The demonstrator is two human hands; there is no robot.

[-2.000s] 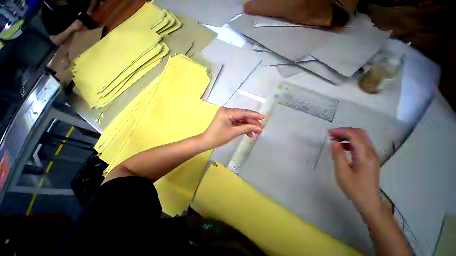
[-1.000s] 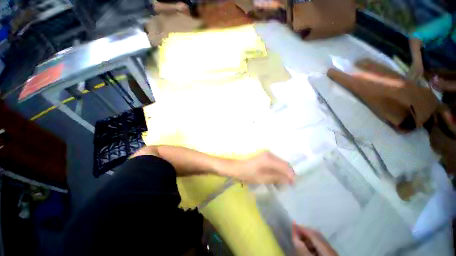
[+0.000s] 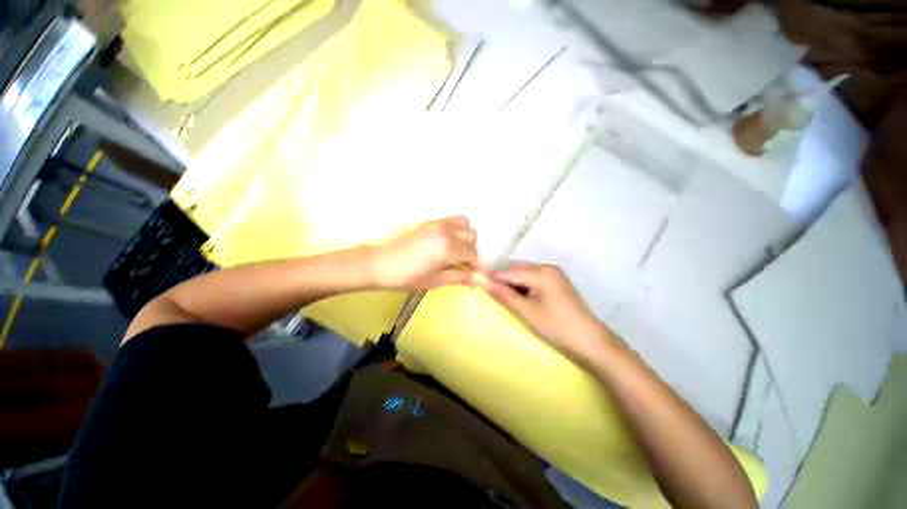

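A yellow lining panel lies curled over the table edge and the dark apron. My left hand and my right hand meet at its far left edge, fingertips together. Both hands pinch the panel edge between their fingertips; a tiny pale spot shows there, too small to name. A stack of yellow panels lies fanned at left, partly glaring white. My left forearm crosses over its near part.
More yellow panels lie at the far left. Grey-white sheets cover the right side. A small bottle with amber contents stands at the far right. Khaki sheets lie at lower right. A black plastic stool and metal-topped table are at left.
My hands, apart before, have come together at the panel's edge. The view swung left, then back right. The yellow panel still lies curled at the near edge.
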